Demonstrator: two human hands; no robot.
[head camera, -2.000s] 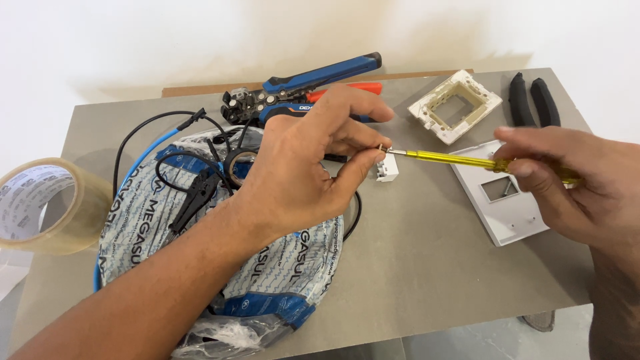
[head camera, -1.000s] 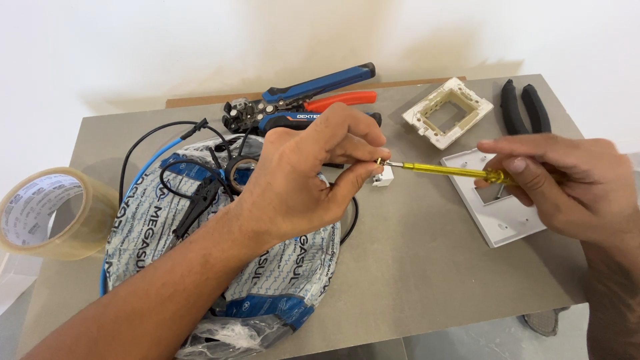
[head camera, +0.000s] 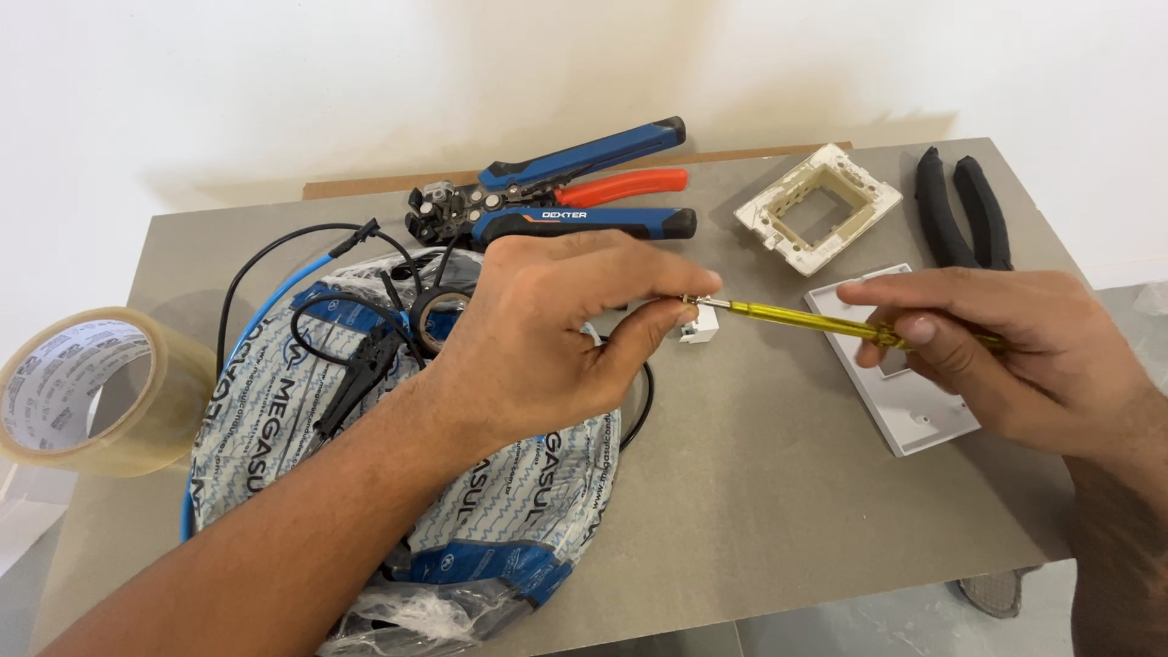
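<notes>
My left hand (head camera: 566, 328) pinches a small metal part (head camera: 688, 299) between thumb and forefinger; the fingers hide most of it. My right hand (head camera: 995, 347) holds a screwdriver with a translucent yellow handle (head camera: 803, 319), its shaft pointing left. The screwdriver's tip meets the small part at my left fingertips. Just below and behind those fingertips, a small white plastic module (head camera: 701, 327) lies on the grey board. Under my right hand is a white wall plate (head camera: 899, 401) with a rectangular opening, partly covered by the fingers.
Blue-handled wire strippers (head camera: 584, 224), a cream plastic mounting frame (head camera: 819, 208) and black-handled pliers (head camera: 958, 210) lie along the back of the grey board (head camera: 748, 547). At left are a wrapped coil of cable (head camera: 493, 520), a roll of black tape (head camera: 429, 319) and a clear tape roll (head camera: 119, 392).
My right fingers have shifted on the screwdriver handle, while its tip stays at my left fingertips. My left hand keeps its pinch.
</notes>
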